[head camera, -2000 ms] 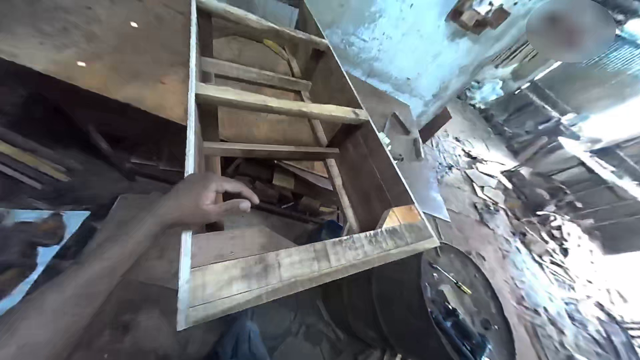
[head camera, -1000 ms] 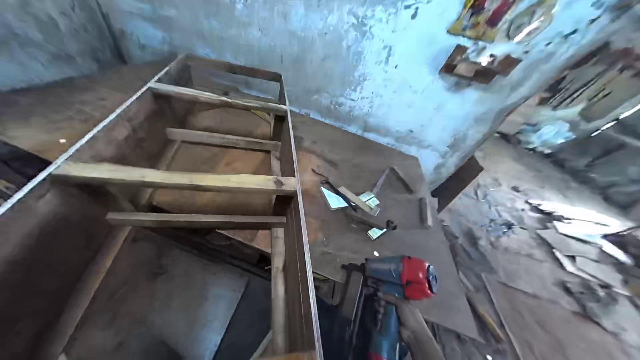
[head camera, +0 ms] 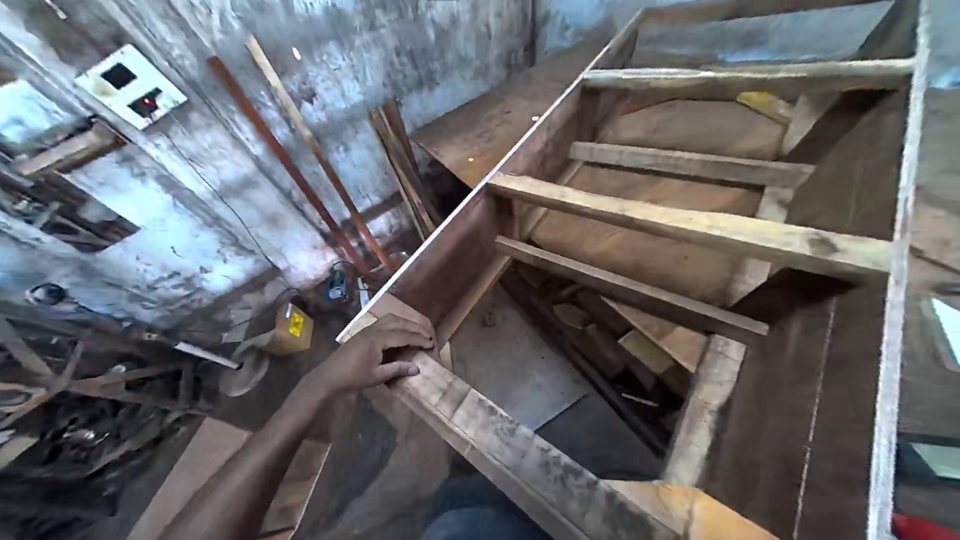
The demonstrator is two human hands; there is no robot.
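A long open wooden frame with plywood sides (head camera: 847,360) and several crosspieces (head camera: 705,225) fills the middle and right of the head view. My left hand (head camera: 386,352) rests over its near left corner, fingers curled on the wood where the near end board (head camera: 517,442) meets the side. A triangular wooden block (head camera: 690,506) sits in the near right corner. My right hand is out of the picture. A small red part (head camera: 911,527), perhaps of the power tool, shows at the bottom right edge.
Wood strips (head camera: 292,150) lean against the worn blue-white wall at left. A white switch board (head camera: 131,86) hangs there with a cable. A small yellow-labelled box (head camera: 291,330) stands near the wall base. Scrap wood (head camera: 645,352) lies beneath the frame; a sheet (head camera: 442,146) lies behind it.
The view has swung left. One second ago my right hand held a red and blue power tool beyond the frame's right side; now that hand is out of view and my left hand is on the corner.
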